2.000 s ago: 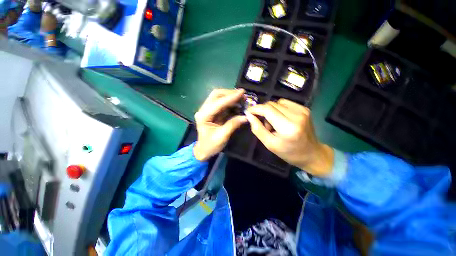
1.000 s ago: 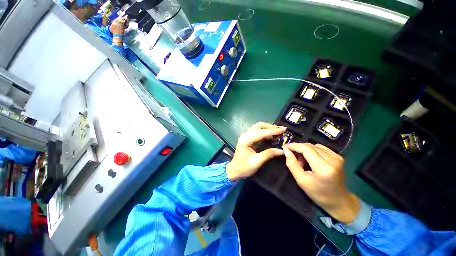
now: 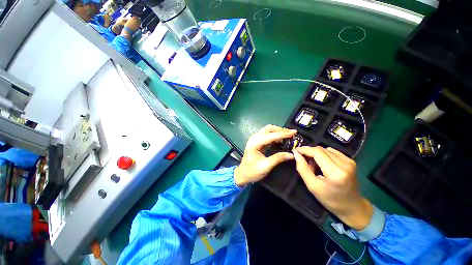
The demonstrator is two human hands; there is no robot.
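A small dark module [image 3: 294, 141] with a bright inside is held over the black compartment tray [image 3: 322, 115]. My left hand [image 3: 263, 155] grips the module's left side between thumb and fingers. My right hand [image 3: 331, 178] has thumb and index fingertip pinched at the module's near right edge; any tiny part between them is too small to make out. Several tray pockets hold modules with bright insides, and the top right pocket holds a dark one [image 3: 370, 79]. A pale thin tube [image 3: 310, 81] curves over the tray.
A blue box [image 3: 223, 67] carries a clear cylinder [image 3: 191, 35]. The grey-white machine [image 3: 134, 140], with a red button [image 3: 124, 163], stands left. A second black tray [image 3: 398, 173] with one module [image 3: 425, 146] lies right. Another person's hand [image 3: 133, 24] shows at the back left.
Since the first frame the view has shifted, showing more of the machine and the blue box. Both hands stay together at the module, with only slight finger movement.
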